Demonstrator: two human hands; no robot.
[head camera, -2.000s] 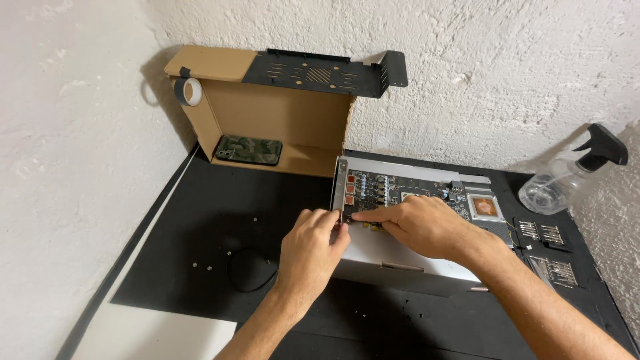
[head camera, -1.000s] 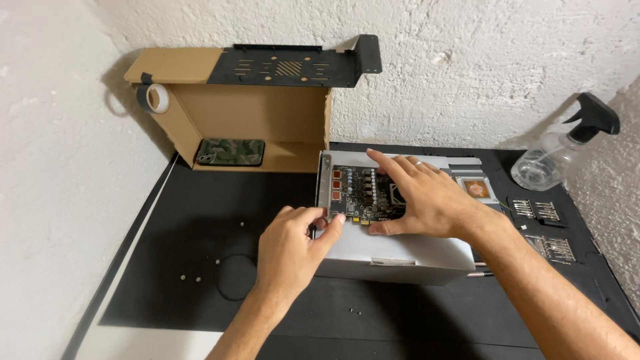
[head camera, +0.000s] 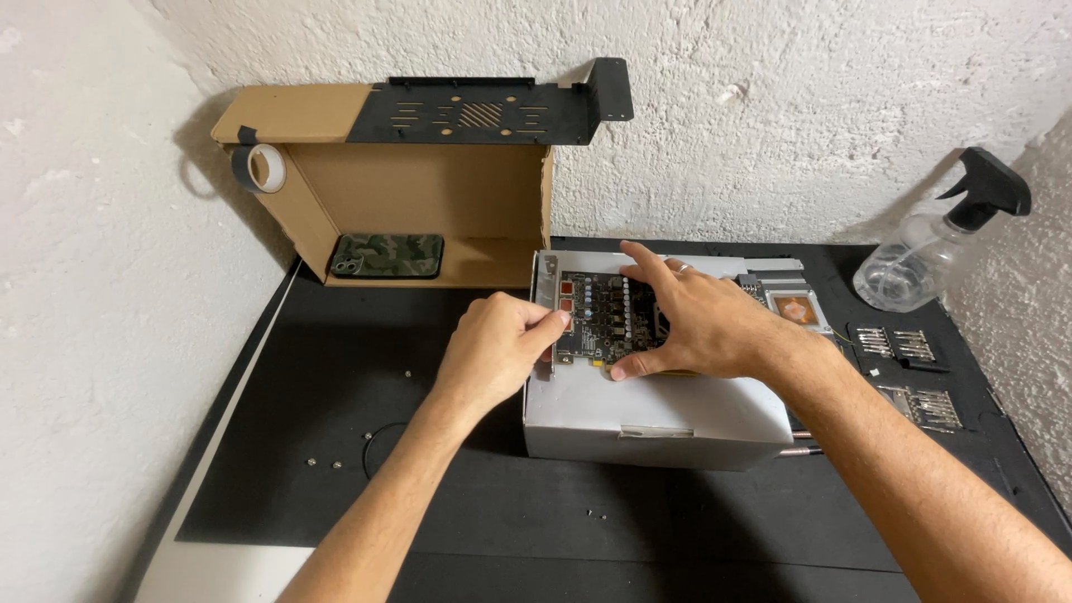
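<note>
A graphics card circuit board (head camera: 599, 314) lies flat on a white cardboard box (head camera: 662, 410). At its left end, my left hand (head camera: 498, 347) pinches the metal bracket (head camera: 548, 289) between thumb and fingers. My right hand (head camera: 699, 322), with a ring on one finger, spans the middle of the board, thumb on the near edge and fingers over the far edge. It covers much of the board. Just right of that hand sits a metal heatsink with a copper-coloured plate (head camera: 794, 310).
An open cardboard box (head camera: 293, 113) holds a camouflage-cased phone (head camera: 389, 255); a black metal backplate (head camera: 469, 113) and tape roll (head camera: 258, 168) are on it. A spray bottle (head camera: 909, 260) and screwdriver bits (head camera: 934, 409) are at right. Small screws (head camera: 337, 465) lie on the black mat (head camera: 276, 402).
My left hand has moved from the board's near left corner up along the bracket. My right hand, earlier pointing at the near edge, has spread across the board.
</note>
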